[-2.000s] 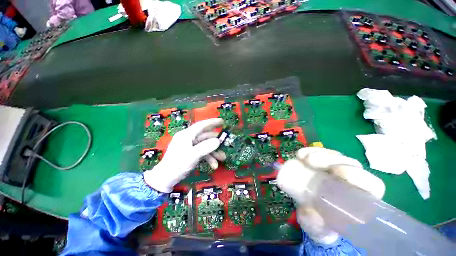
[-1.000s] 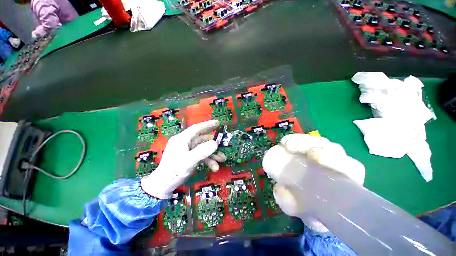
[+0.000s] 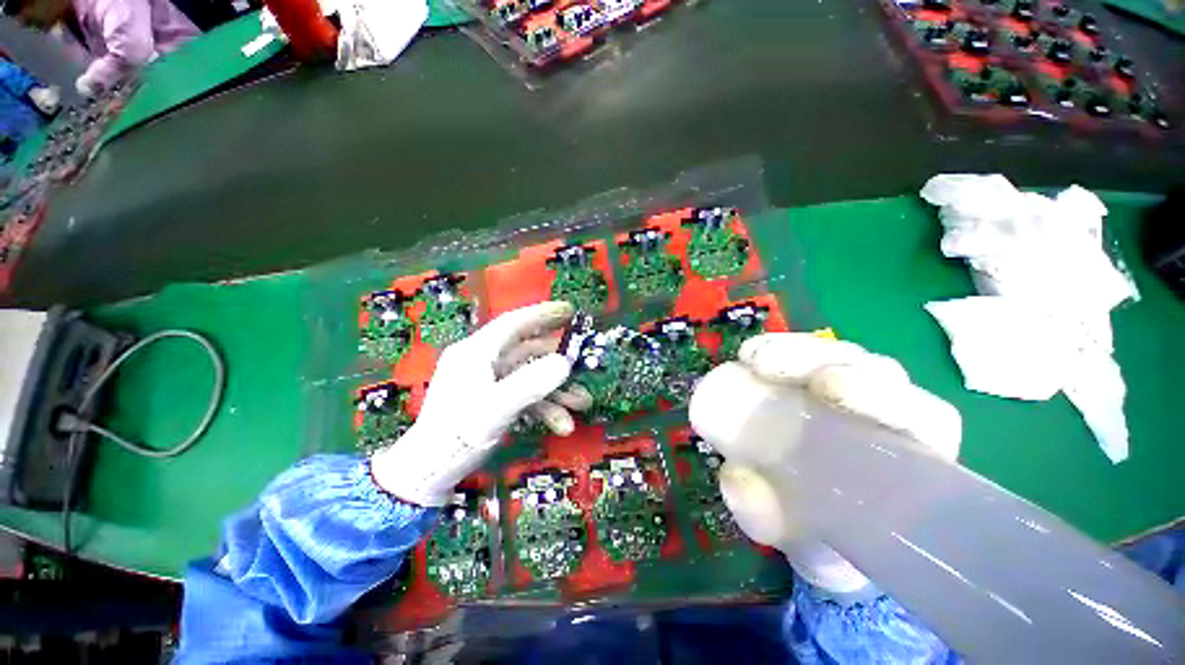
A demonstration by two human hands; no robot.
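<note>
My left hand (image 3: 487, 396), in a white glove, holds a green circuit board (image 3: 624, 373) by its dark end, above the middle of the tray. My right hand (image 3: 832, 435), also gloved, grips a large translucent glue tube (image 3: 975, 546) that slants down to the lower right. The tube's front end points at the held board's right side; its needle tip cannot be made out. The clear blister tray (image 3: 341, 340) with red lining lies below, holding rows of similar boards, some hidden by my hands.
A crumpled white cloth (image 3: 1033, 292) lies at the right. A pale device (image 3: 39, 403) with a grey cable is at the left. Beyond runs a dark conveyor belt (image 3: 390, 169) with more trays (image 3: 1027, 65). A person in pink (image 3: 124, 39) is at the upper left.
The view has shifted, so the belt's trays sit higher. The held board has tilted and now shows more pale components. The tube has moved left toward the board; both hands keep their hold.
</note>
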